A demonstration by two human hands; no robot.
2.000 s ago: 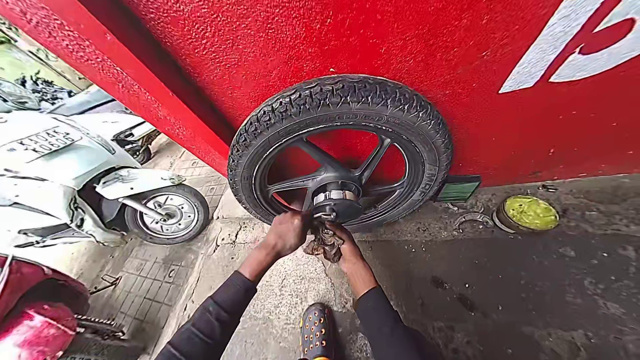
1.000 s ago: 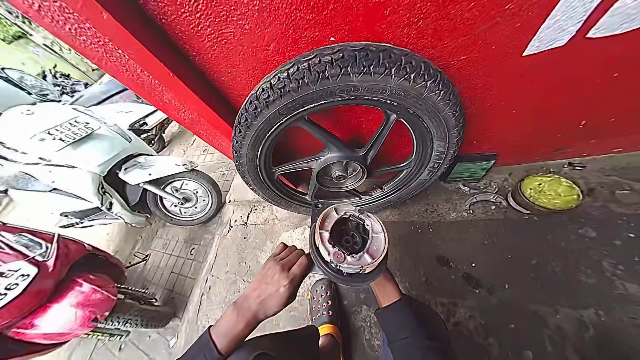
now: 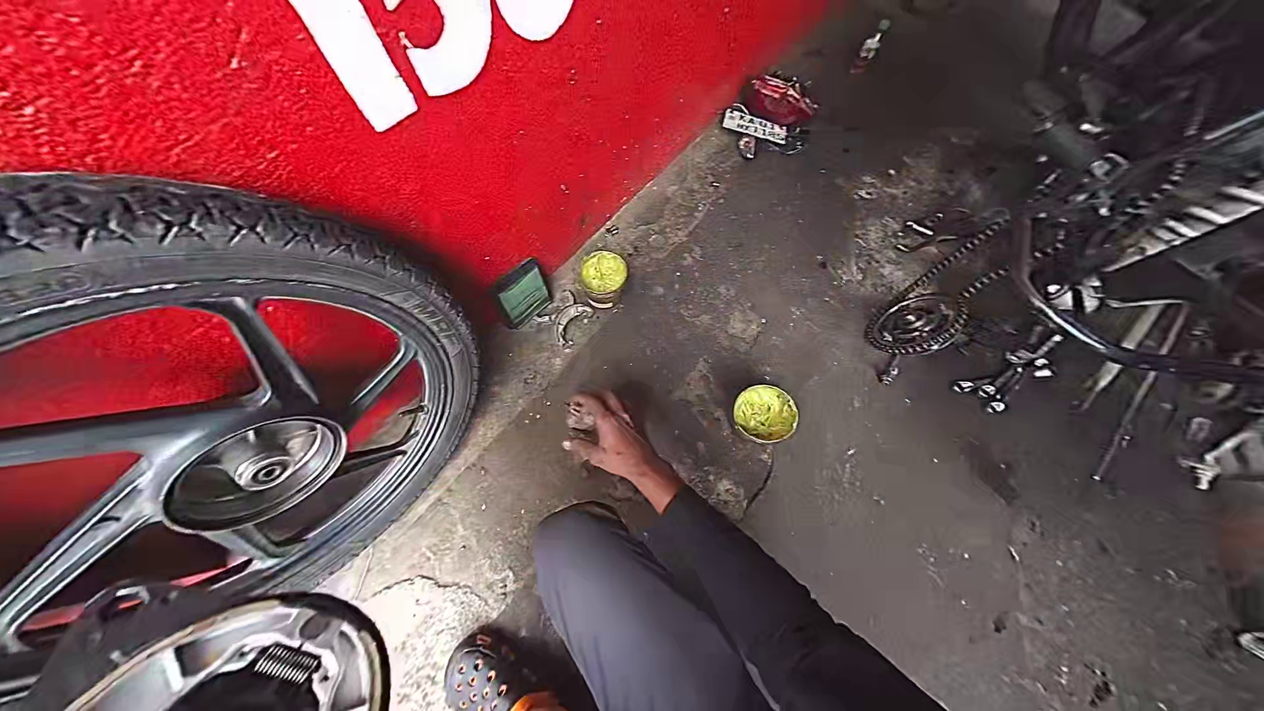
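Note:
In the head view my right hand (image 3: 614, 434) hangs over the concrete floor with its fingers bent around a small brownish thing, too blurred to name. My left hand is out of the frame. At the bottom left a brake plate with brake shoes and a spring (image 3: 286, 660) shows close to the camera; what supports it is hidden. A spoked alloy motorcycle wheel with its tyre (image 3: 449, 341) leans against the red wall, its hub (image 3: 262, 474) facing me. Two round tubs of yellow-green grease (image 3: 603, 274) (image 3: 766, 413) stand on the floor beyond and right of my hand.
Loose brake shoes (image 3: 571, 318) and a green box (image 3: 522, 293) lie by the wall. A chain and sprocket (image 3: 918, 321), wrenches or rods (image 3: 1007, 375) and a partly dismantled motorcycle (image 3: 1145, 237) occupy the right. A tail-light unit with a plate (image 3: 775, 109) lies farther back.
The view has swung far to the right. My right hand, under the brake plate one second ago, is now over the floor away from it. My left hand has left the frame.

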